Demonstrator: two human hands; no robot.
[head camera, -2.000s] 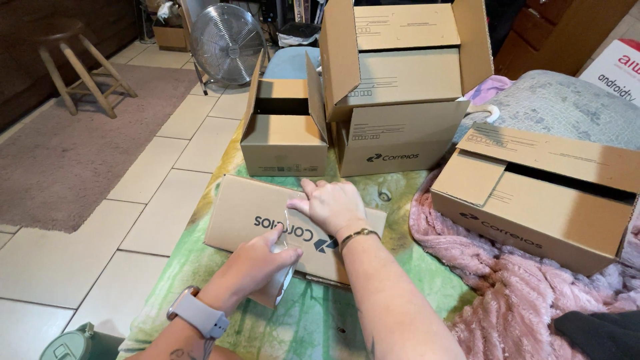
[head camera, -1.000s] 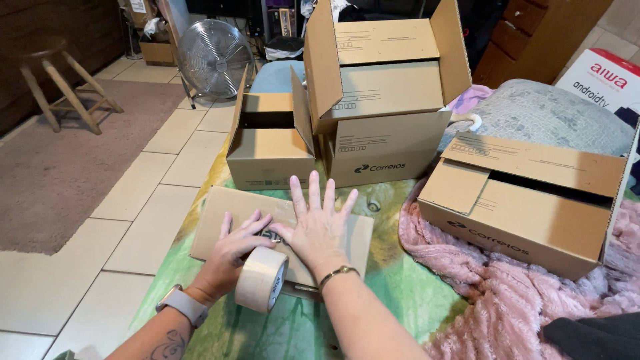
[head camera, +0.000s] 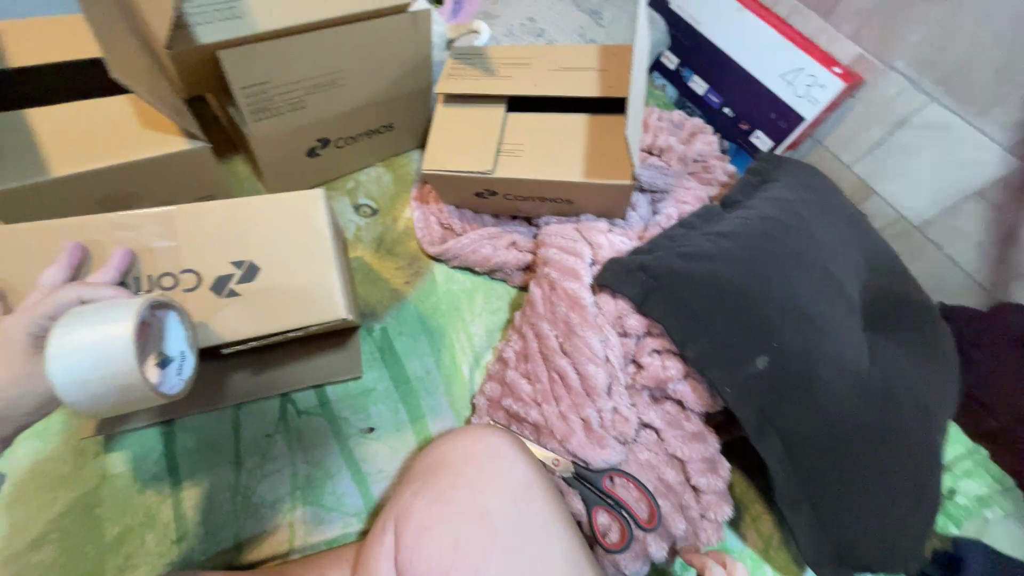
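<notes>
At the left edge, my left hand (head camera: 52, 324) is around a roll of clear packing tape (head camera: 120, 352), with fingertips against a closed cardboard box (head camera: 280, 272). A strip of tape crosses the top of that box, and a cardboard flap sticks out along its near side. Only some fingers of my right hand (head camera: 712, 562) show at the bottom edge, beside the pink plush blanket (head camera: 560, 352); what they touch is unclear. Scissors with black and red handles (head camera: 612, 504) lie on the blanket, their blades partly behind my bare knee (head camera: 480, 496).
Open cardboard boxes stand at the back left (head camera: 104, 136), back centre (head camera: 336, 104) and on the blanket (head camera: 528, 192). A dark cloth (head camera: 800, 344) covers the right part of the blanket. Behind it lies a large printed carton (head camera: 744, 72). A green patterned cloth (head camera: 304, 448) lies beneath.
My right hand has left the top of the closed box and is now at the bottom edge. My left hand remains at the box with the tape roll. The view has swung right.
</notes>
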